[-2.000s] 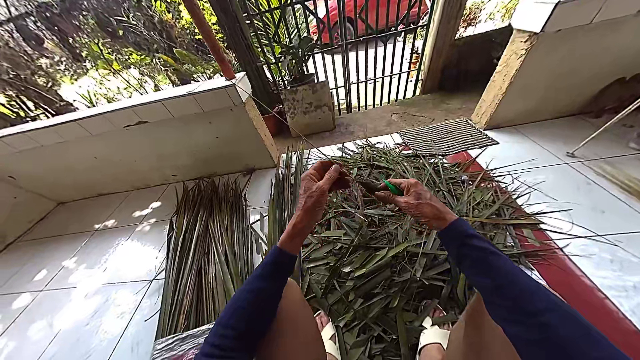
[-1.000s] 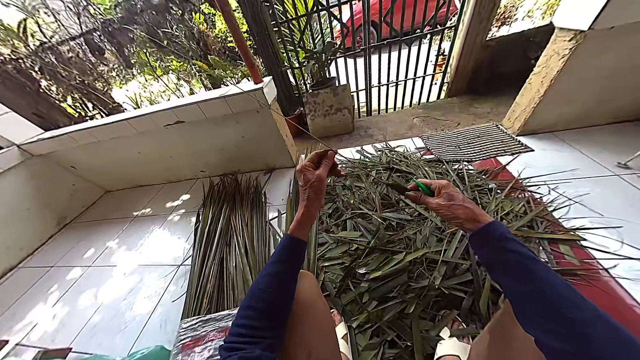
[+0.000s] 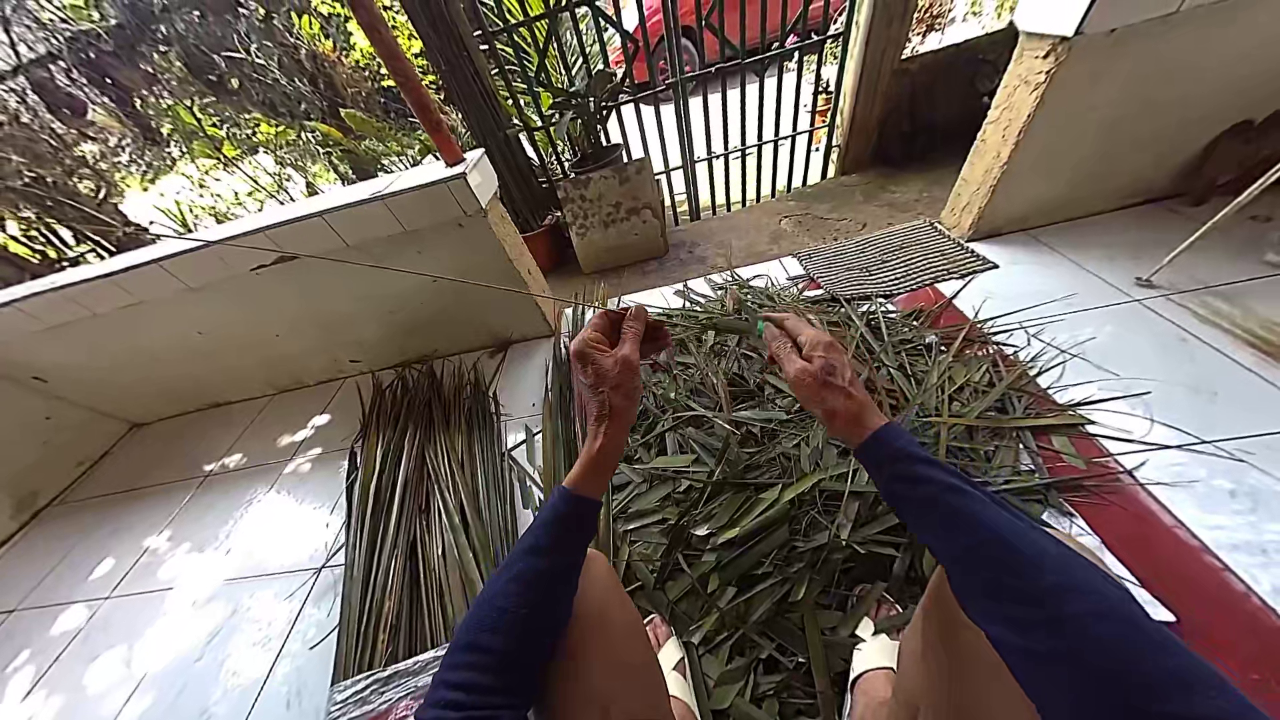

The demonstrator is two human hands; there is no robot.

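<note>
My left hand (image 3: 612, 370) pinches one end of a thin leaf midrib (image 3: 400, 268) that reaches far out to the upper left. In my right hand (image 3: 820, 372) is a knife with a green handle (image 3: 762, 328), mostly hidden by the fingers; its dark blade points left. Both hands are over a heap of cut green leaf strips (image 3: 740, 500) on the floor between my feet. Left of the heap lies a bundle of long narrow leaves (image 3: 425, 510), side by side.
A low tiled wall (image 3: 300, 320) runs along the left. Beyond the heap are a woven mat (image 3: 895, 260), a potted plant on a concrete block (image 3: 612, 215) and a metal gate (image 3: 740, 120). A thin stick (image 3: 1210, 228) leans at the right.
My hands were close together two seconds ago and are now apart, the left one having drawn away from the knife. The view has shifted somewhat.
</note>
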